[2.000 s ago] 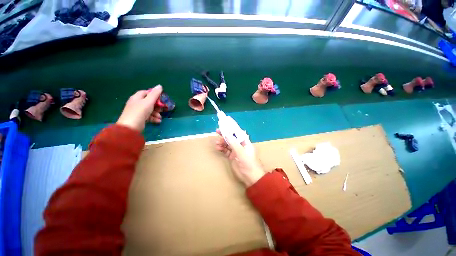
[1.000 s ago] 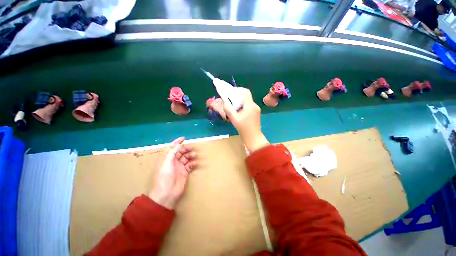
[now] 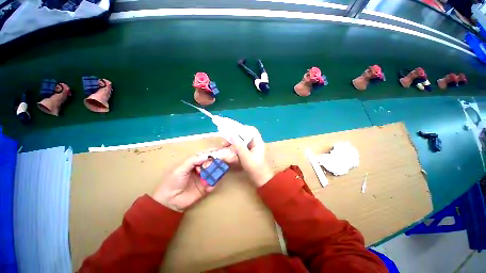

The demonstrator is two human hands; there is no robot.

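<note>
My left hand [image 3: 184, 184] holds a figure part above the brown cardboard [image 3: 122, 213]. Its dark blue, grid-lined piece [image 3: 215, 171] faces up, and a bit of red shows beside it. My right hand [image 3: 251, 154] holds the white glue bottle [image 3: 230, 129], its thin nozzle pointing up and left over the green edge. The fingers of both hands meet at the part; its tan portion is mostly hidden. On the dark green belt beyond lie a tan part with a red rosette [image 3: 203, 88] and a black-and-white figure part [image 3: 257, 76].
More tan parts [image 3: 99, 94] lie along the belt on both sides. A crumpled white tissue [image 3: 341, 158] and a white strip [image 3: 317, 167] lie on the right cardboard. A small black part [image 3: 430, 141] lies on the green edge. Pale stacked sheets [image 3: 42, 208] stand left.
My left hand, empty a second ago, now holds a figure part. My right hand has come back from the belt with the glue bottle. The black-and-white part is now uncovered.
</note>
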